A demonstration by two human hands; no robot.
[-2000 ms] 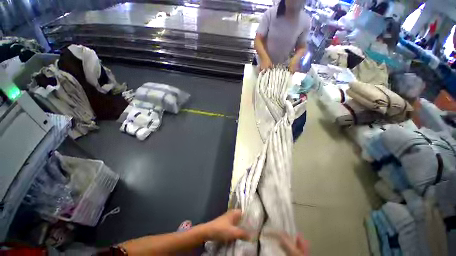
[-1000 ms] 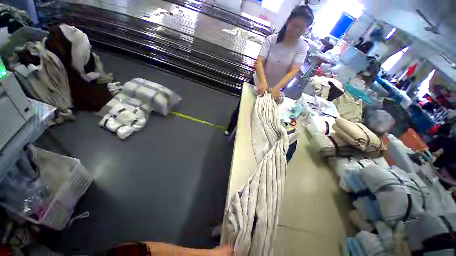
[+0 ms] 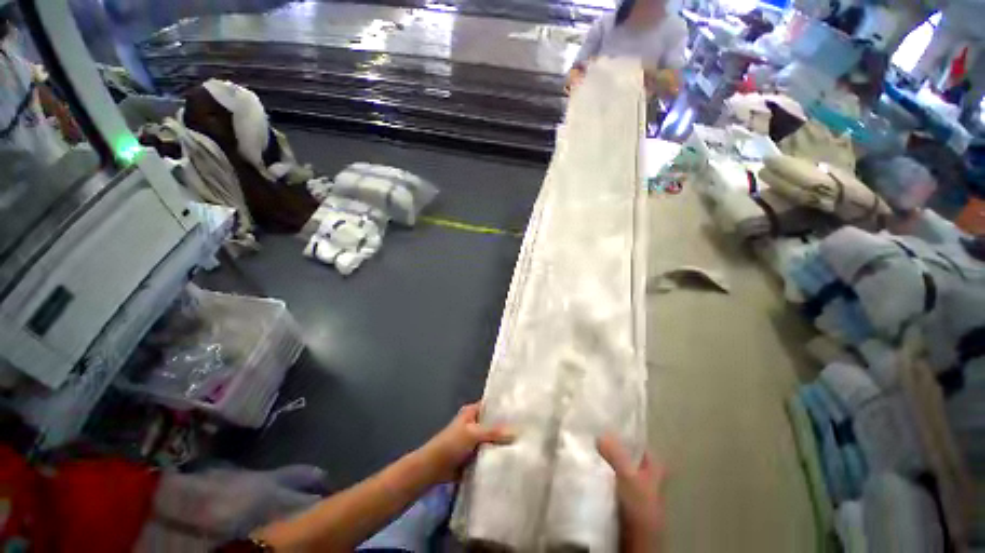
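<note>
A long cream curtain panel [image 3: 583, 248] stretches flat and straight away from me along the beige table [image 3: 718, 378]. Its near end is doubled into two thick rolls or folds side by side. My left hand [image 3: 475, 432] grips its left edge near this end. My right hand [image 3: 635, 486] grips its right edge, slightly blurred, with the thumb on top. Another person [image 3: 632, 38] stands at the far end with hands at the panel's far corners. A small dark strip [image 3: 691, 281] lies on the table right of the panel.
Strapped bundles [image 3: 864, 281] are piled along the table's right side. At left stand a white machine [image 3: 97, 281] with a green light and a white plastic basket [image 3: 265, 362]. Wrapped bundles [image 3: 351, 232] lie on the floor beyond. A red cloth or bag [image 3: 81, 502] is at lower left.
The panel was twisted and gathered in pleats; now it lies straight, flat and wider. Both my hands now hold its near end. The dark strip at the right has come into view.
</note>
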